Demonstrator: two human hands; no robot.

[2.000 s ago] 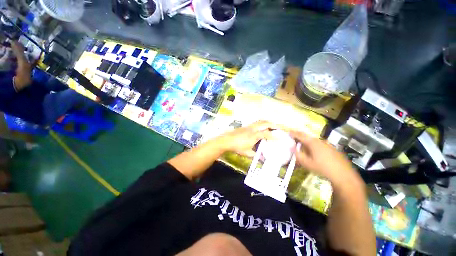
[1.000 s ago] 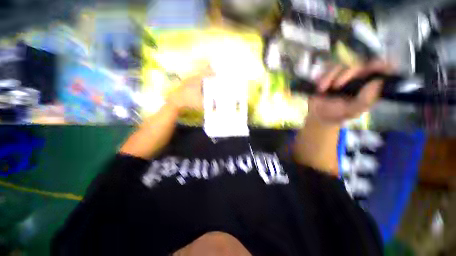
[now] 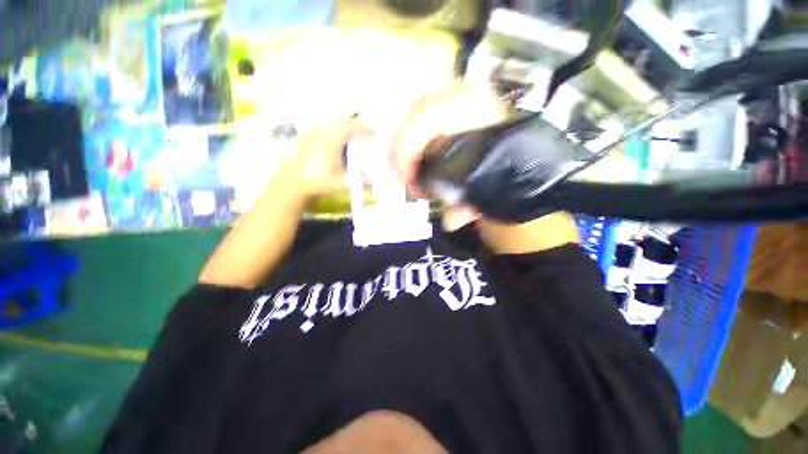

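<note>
A white housing with a flat rectangular end lies in front of me at the bench's near edge, its far part washed out by glare. My left hand is at its left side with the fingers against it; the fingertips are lost in the glare. My right hand is wrapped around a thick black electric screwdriver, held over the right side of the housing. The screwdriver hides part of the right hand and wrist. Its tip cannot be made out.
The yellow fixture lies under and behind the housing, overexposed. Screw feeders stand at the right, with black cables crossing in front. Printed sheets and a black box are at the left. A blue crate with white-and-black units is at the lower right.
Two seconds ago both hands were on the housing. My right hand then held the black screwdriver out to the right, and has now brought it in beside the housing. My left hand stays at the housing.
</note>
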